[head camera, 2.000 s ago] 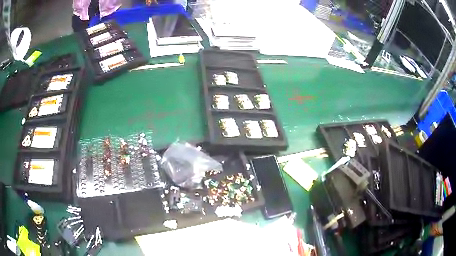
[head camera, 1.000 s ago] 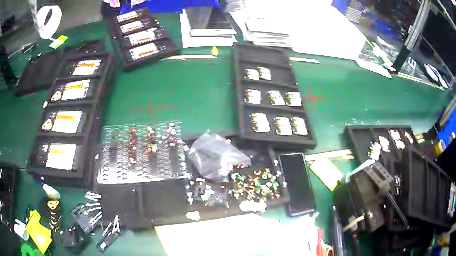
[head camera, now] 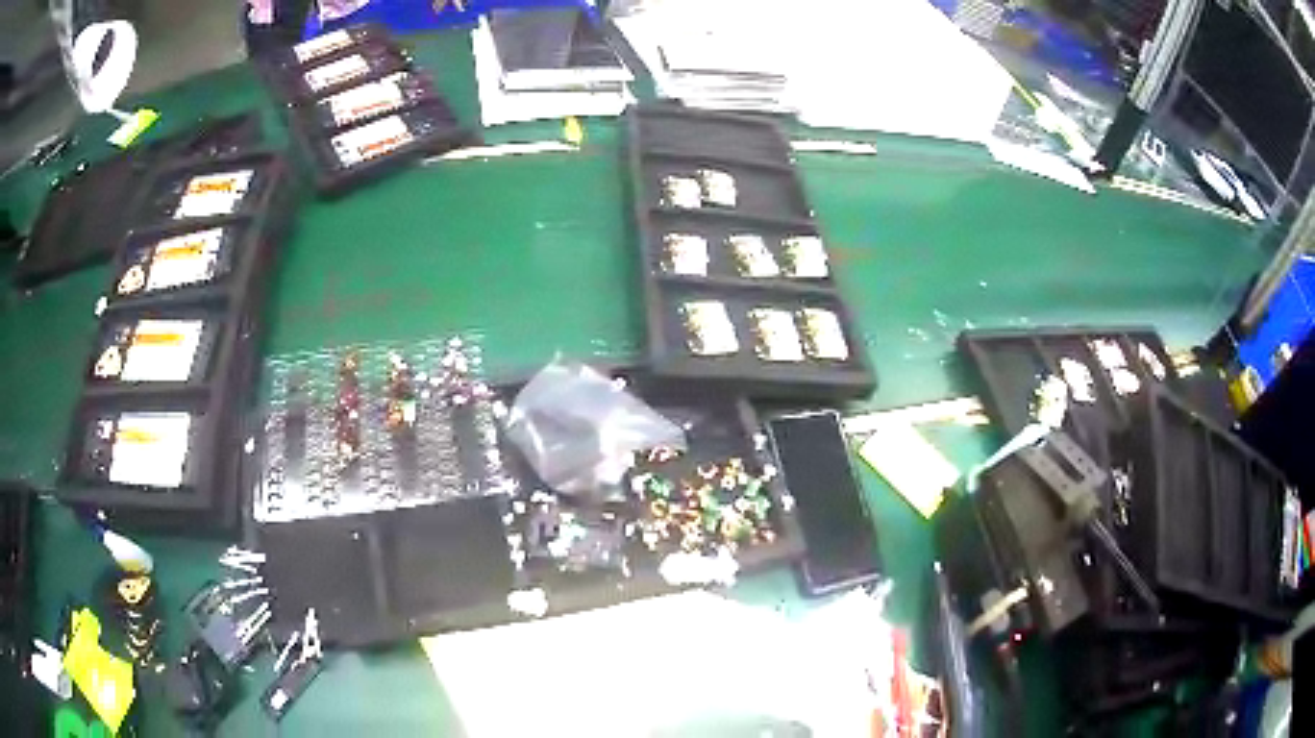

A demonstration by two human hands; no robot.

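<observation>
Neither of my hands can be made out. Nearest in front of me, a small-parts tray is heaped with tiny coloured pieces. A clear bag lies partly over it. A clear blister tray with reddish-brown parts lies to its left. A black tray with bare compartments is below that. A dark smartphone lies right of the parts. A compartment tray behind holds several small modules. The left compartment tray holds phone bodies with silver batteries and orange ribbons.
Bright white paper lies at the front edge. Stacked black trays and a dark metal device stand at the right. Another phone tray and paper stacks are at the back. A yellow strip and small tools lie front left. Part of a person shows at the top.
The view has shifted right and back slightly left, so the bench items sit differently in the picture. No item has visibly moved on the bench.
</observation>
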